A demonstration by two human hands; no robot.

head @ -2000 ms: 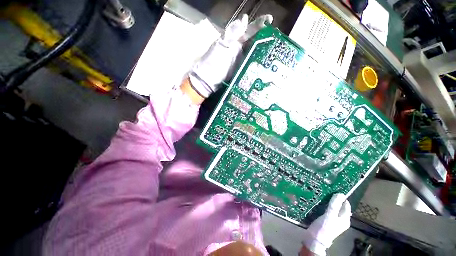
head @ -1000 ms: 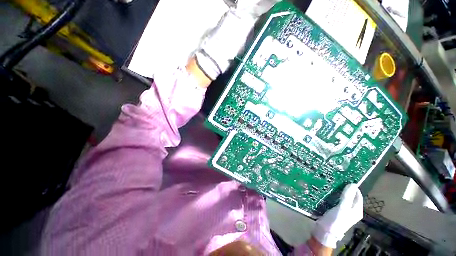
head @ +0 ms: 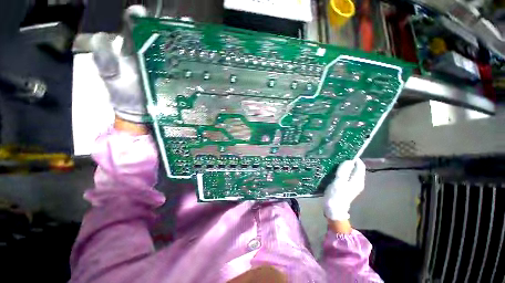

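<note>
A large green circuit board is held up in front of my chest, its solder side with white outline and silvery joints facing me. Its far edge is raised. My left hand, in a white glove, grips the board's left edge near the far corner. My right hand, in a white glove, grips the right edge near the lower corner. The fingers behind the board are hidden, and so is its component side.
A white paper sheet lies behind my left hand. A yellow ring and a white sheet are beyond the board. A metal rail runs at the right, with more parts behind it. A ribbed black panel stands lower right.
The glare on the board is gone; it now sits level across the view and tilts more away from me. Both hands keep hold, and the view has turned.
</note>
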